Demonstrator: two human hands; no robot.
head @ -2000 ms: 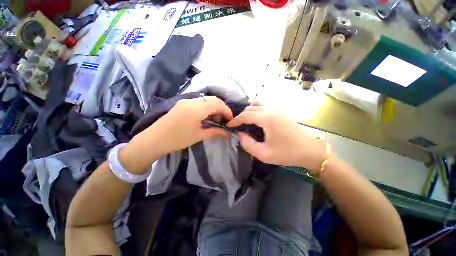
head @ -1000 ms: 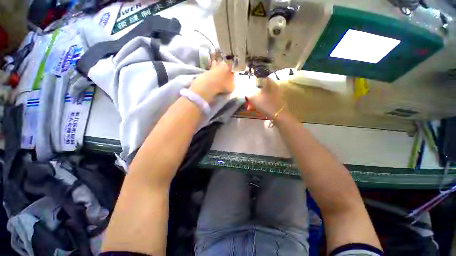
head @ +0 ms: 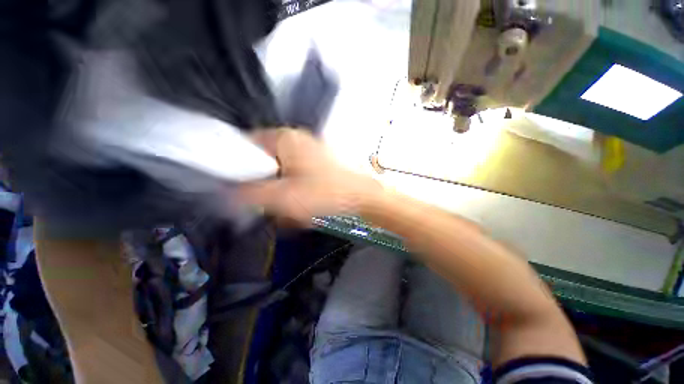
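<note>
A blurred garment [head: 172, 90], dark grey with light grey parts, is raised off the table and fills the upper left. My right hand [head: 307, 180] is blurred at the garment's right edge, with its fingers around a pale part of it. My left forearm rises at the far left, but my left hand is hidden behind the garment. The sewing machine head [head: 480, 60] stands to the right, with its lit needle area [head: 459, 116] away from the cloth.
The machine bed [head: 540, 169] is set in the white tabletop with a green front edge [head: 570, 285]. A white roll with a yellow end [head: 613, 153] lies behind the needle. Grey cloth pieces [head: 187, 307] hang or lie below at the left. My lap is under the table edge.
Both hands have left the needle area and moved left. The garment has moved from the machine and table up to the left, close to the camera. The view has shifted.
</note>
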